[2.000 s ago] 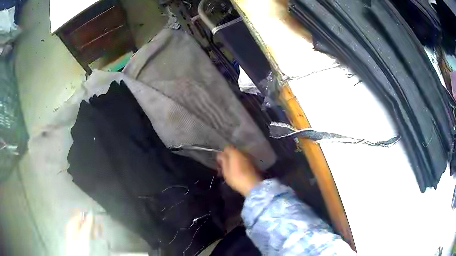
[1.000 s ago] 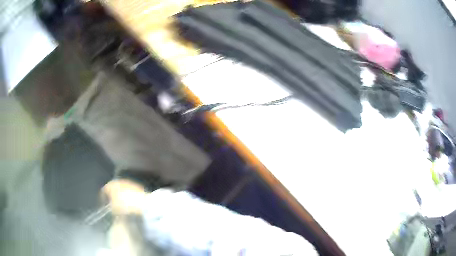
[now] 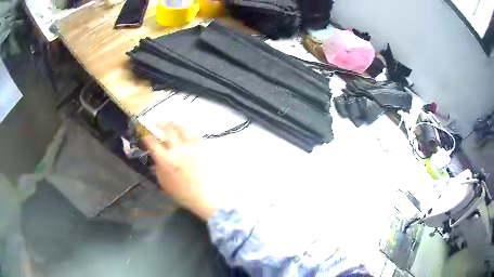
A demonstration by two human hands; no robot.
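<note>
My right hand [image 3: 176, 167] reaches over the table's front edge, back of the hand up. Its fingers look apart, but it is slightly blurred. A thin dark strip [image 3: 230, 130] lies on the white table top just right of my fingers; its left end is hidden by the hand, and I cannot tell if they touch. A stack of dark grey cut panels [image 3: 244, 81] lies in overlapping folds beyond the hand. My left hand is not in view.
The white, wood-edged table [image 3: 281, 178] holds a phone [image 3: 131, 13], yellow tape rolls [image 3: 177, 12], a pink item [image 3: 349, 51], dark scraps [image 3: 374, 100] and cables at right. Grey cloth [image 3: 89, 167] lies low at left.
The view has swung right, from the floor bundle to the table. My right hand has moved from the dark cloth at floor level up to the table edge. My left hand has left the view.
</note>
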